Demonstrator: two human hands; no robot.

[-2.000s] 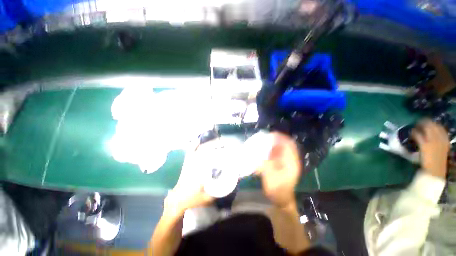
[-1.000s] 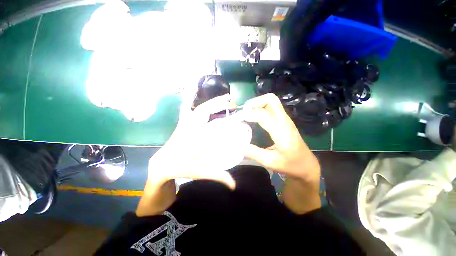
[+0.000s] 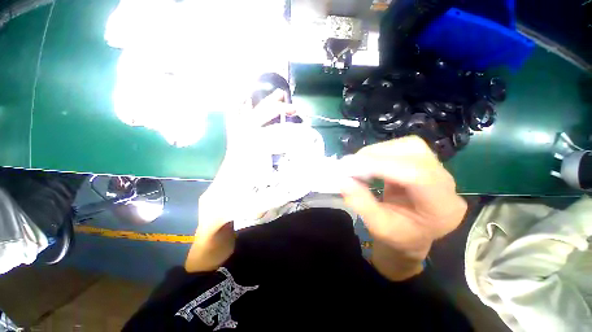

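Note:
The white housing [image 3: 292,152] is overexposed, so its outline and inside are mostly lost. My left hand [image 3: 224,188] holds it from the left side, in front of my chest. A dark rounded part [image 3: 271,87] shows at the fingertips of my left hand; what it is cannot be told. A thin shiny metal shaft [image 3: 336,120] points right just beyond the housing. My right hand [image 3: 409,198] is at the housing's right side with fingers bent and thumb near a pale, glaring area. Whether it grips anything there is washed out.
Overexposed white housings [image 3: 162,78] are heaped at left on the green bench [image 3: 71,123]. The screw feeder [image 3: 341,42] stands at the back. Black round parts [image 3: 422,107] are piled right of centre, before a blue bin [image 3: 474,39]. A person's pale sleeve [image 3: 519,253] is at right.
My right hand has moved right and slightly down from the top of the housing. The thin metal shaft now shows clearly beyond the housing. My left hand stays around the housing.

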